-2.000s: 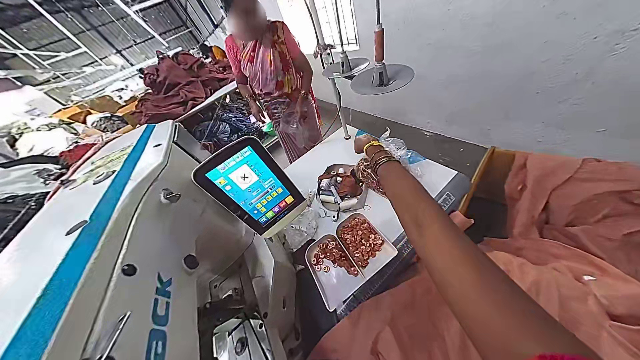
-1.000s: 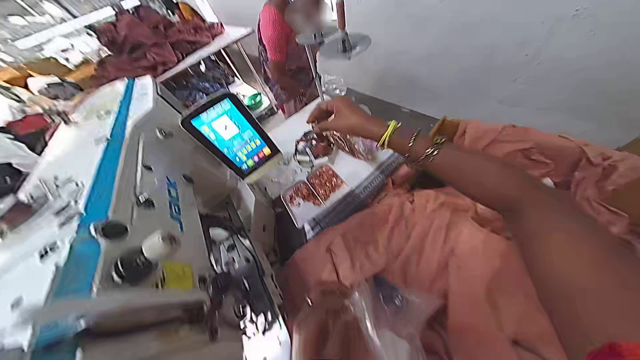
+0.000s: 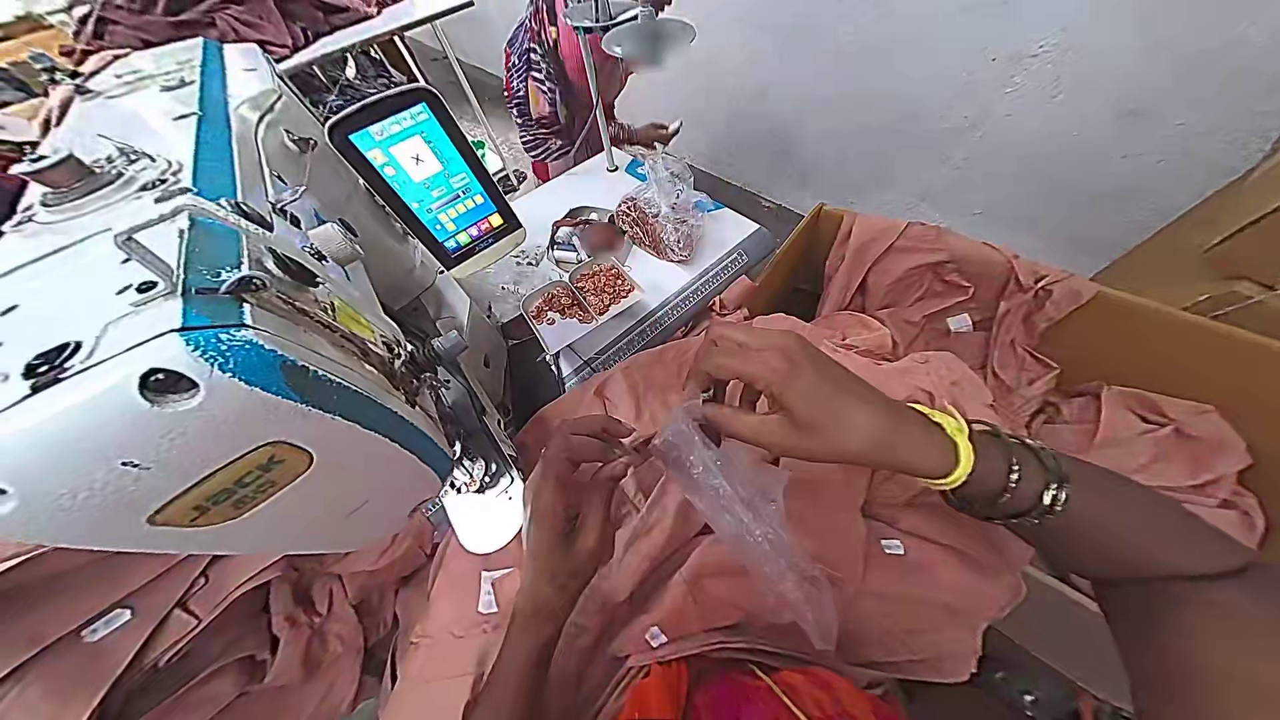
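A clear plastic bag (image 3: 750, 530) hangs between my hands over the pink cloth (image 3: 900, 500). My right hand (image 3: 790, 395), with a yellow band and bangles at the wrist, pinches the bag's upper edge. The fingertips of my left hand (image 3: 580, 490) are at the bag's other upper corner. To the left stands a Jack sewing machine (image 3: 330, 440), its white foot area just beside my left hand. A two-part tray of reddish-brown buttons (image 3: 580, 305) sits on the table beyond my hands. Behind it lie a round dish with thread spools (image 3: 568, 240) and a plastic bag of buttons (image 3: 660, 225).
The machine's lit control screen (image 3: 425, 180) stands behind its head. A thread stand (image 3: 600, 90) rises from the white table (image 3: 720, 225). Another person (image 3: 565, 90) is behind the table. A cardboard box (image 3: 1150, 350) holding pink cloth is at the right.
My right hand has moved from above the table back over the pink cloth, and my left hand is now in view. The view has turned downward.
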